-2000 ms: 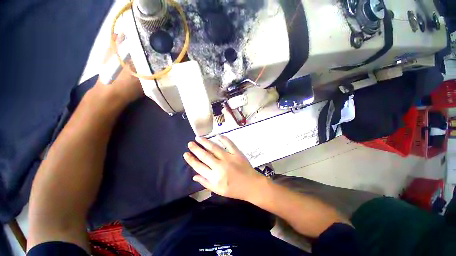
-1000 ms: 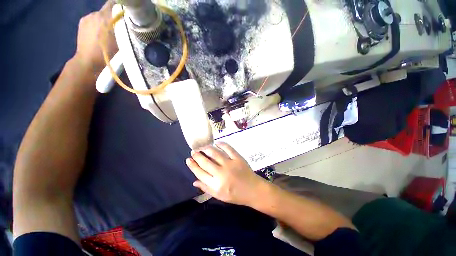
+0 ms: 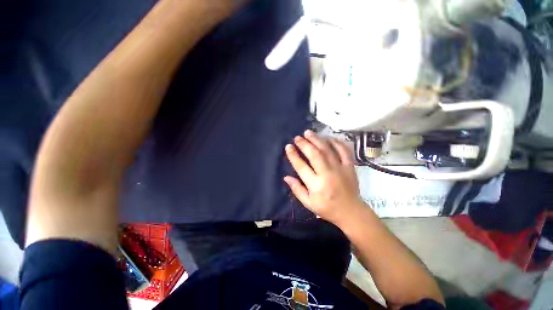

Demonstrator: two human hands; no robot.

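A large navy garment panel (image 3: 224,133) lies flat to the left of the cream-white sewing machine head (image 3: 376,66). My right hand (image 3: 324,178) rests palm down on the panel's right edge, fingers slightly apart, just in front of the head. My left forearm reaches across the panel to the top edge of the picture, where the hand is cut off. A white lever (image 3: 288,45) sticks out from the head's left end. The needle area is hidden behind the head and a white guard (image 3: 500,142).
A white printed scale strip (image 3: 403,201) runs along the table front, right of my right hand. Red crates of cloth stand below (image 3: 159,257) and at the right (image 3: 500,242). A yellow-orange ring (image 3: 465,60) hangs on the head. Dark cloth (image 3: 515,203) lies at the far right.
The view has turned left, so the machine appears further right and its left end shows. My left hand has gone out over the top edge. My right hand remains on the panel's edge.
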